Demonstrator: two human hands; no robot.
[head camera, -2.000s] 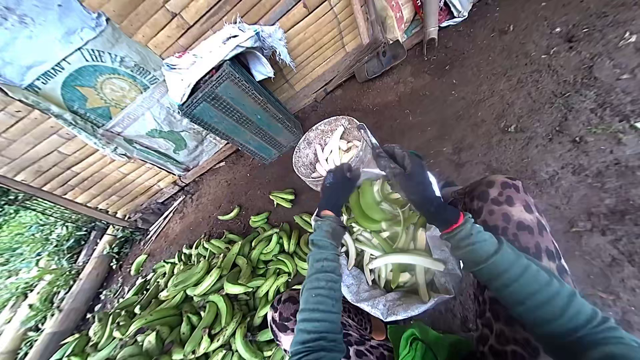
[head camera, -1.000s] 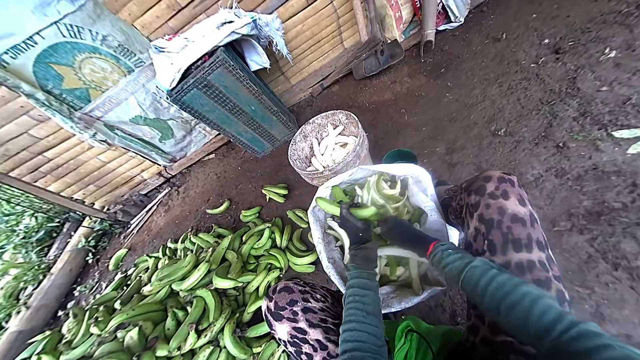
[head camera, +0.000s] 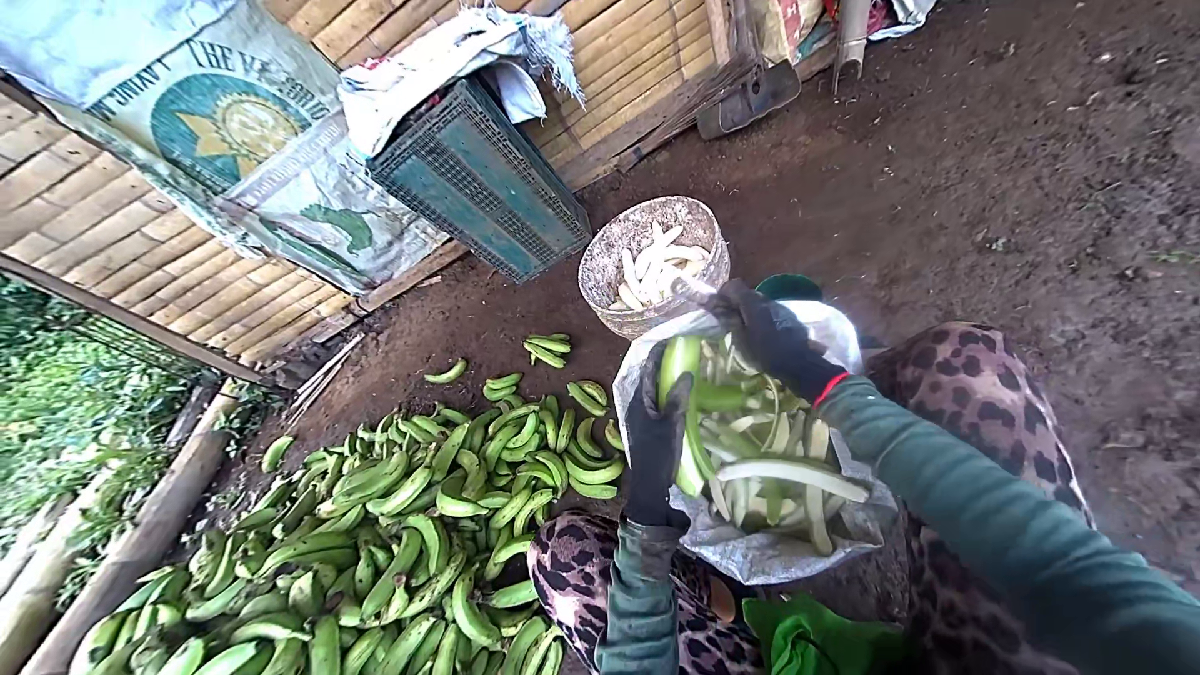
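My left hand (head camera: 656, 441), in a dark glove, grips a green banana (head camera: 682, 403) whose side looks partly pale, over the open woven sack (head camera: 750, 562). My right hand (head camera: 773, 342), also gloved, is raised at the sack's far side, closed around a blurred, light-coloured tool (head camera: 691, 289) that I cannot identify further. Green and whitish banana peels (head camera: 797, 473) fill the sack between my knees. Just beyond it stands a round, stained tub (head camera: 605, 277) with peeled bananas (head camera: 656, 265) in it.
A large pile of green bananas (head camera: 412, 544) lies on the soil at the left. A blue-green plastic crate (head camera: 487, 183) with a sack on top leans by the bamboo wall (head camera: 150, 244). A dark green round container (head camera: 789, 287) sits behind the sack, and green cloth (head camera: 816, 637) lies below it.
My right hand has risen from inside the sack toward its far rim. My left hand has moved to the sack's left side with a green banana in it.
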